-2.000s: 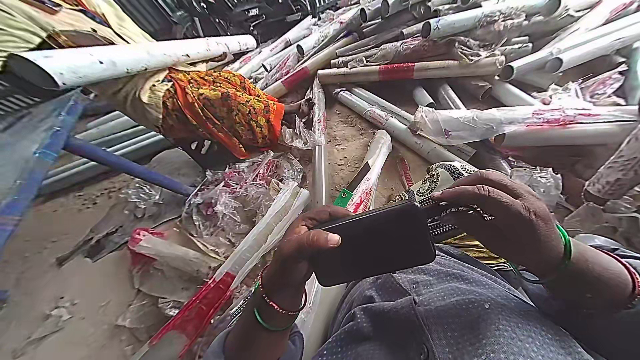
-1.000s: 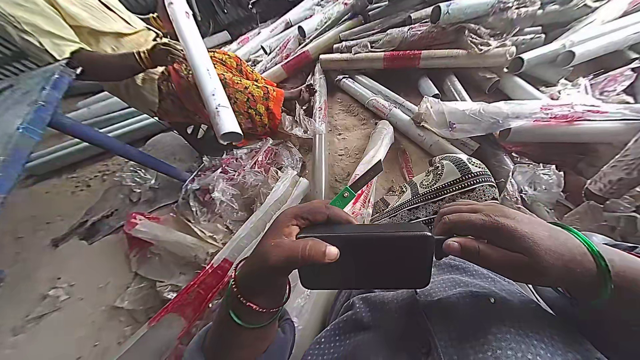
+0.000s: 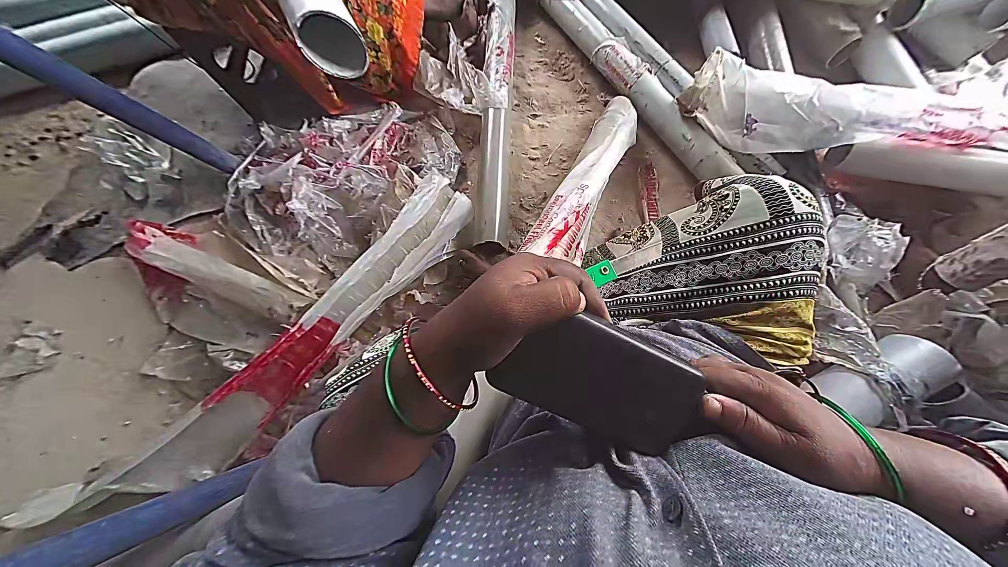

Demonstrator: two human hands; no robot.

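Note:
A flat black device, like a mobile phone, lies tilted above my lap. My left hand grips its upper left corner, and a green-handled tool shows just beyond these fingers; whether the same hand holds it I cannot tell. At the device's right end, my right hand has its thumb and fingers on the edge. Past my hands, a plastic-wrapped pipe lies near a patterned cloth over my leg.
Grey pipes lie on the sandy ground ahead. Crumpled clear plastic film is heaped at left, near a blue metal bar. A person in orange patterned cloth is beyond, by a white pipe.
The device has tilted, its right end now lower, and my left hand has closed over its corner. The tool's blade, visible one second ago, is mostly out of sight. The view has shifted downward.

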